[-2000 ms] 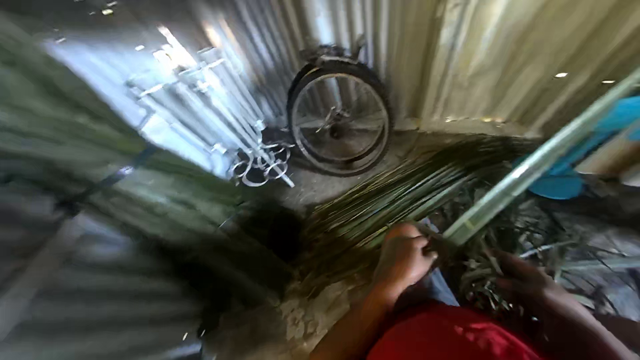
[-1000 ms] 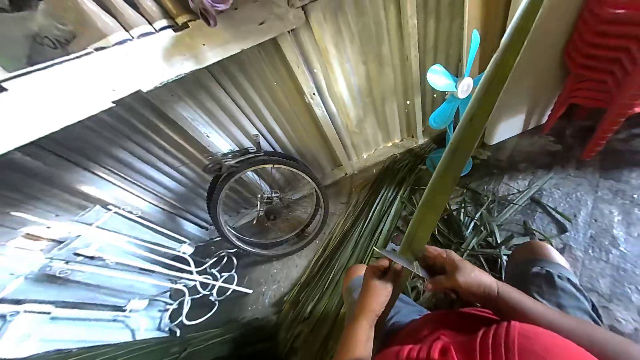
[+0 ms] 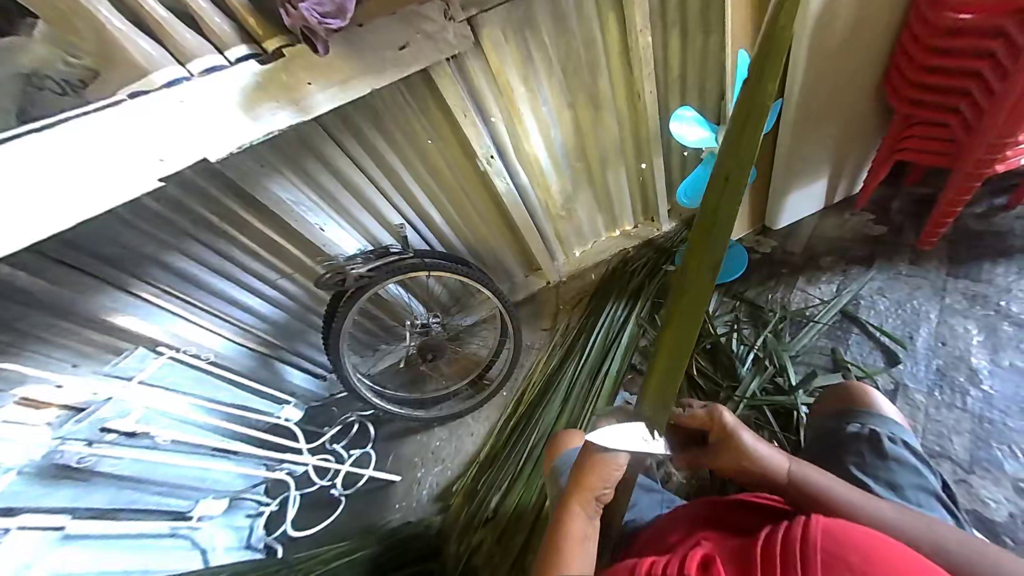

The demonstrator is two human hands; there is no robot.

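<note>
A long green palm frond stalk [image 3: 708,240] rises from my lap toward the upper right. My left hand [image 3: 596,472] is closed round its lower part. A short knife blade [image 3: 628,438] lies across the stalk between both hands, its tip pointing left. The fingers of my right hand [image 3: 720,440] are curled at the blade's right end, where the handle is hidden in them. Long palm leaflets [image 3: 560,384] lie in a heap beyond and left of my left hand. Cut leaf strips [image 3: 768,352] are scattered on the floor beyond my right hand.
Bicycle wheels [image 3: 428,344] lean against the corrugated metal wall [image 3: 552,120]. White metal frames [image 3: 176,448] lie at the lower left. A turquoise fan [image 3: 694,128] stands behind the stalk, and stacked red plastic chairs [image 3: 952,104] are at the upper right.
The view has swung markedly since two seconds ago. Both hands have stayed at the stalk's lower part since one second ago, with the blade across it.
</note>
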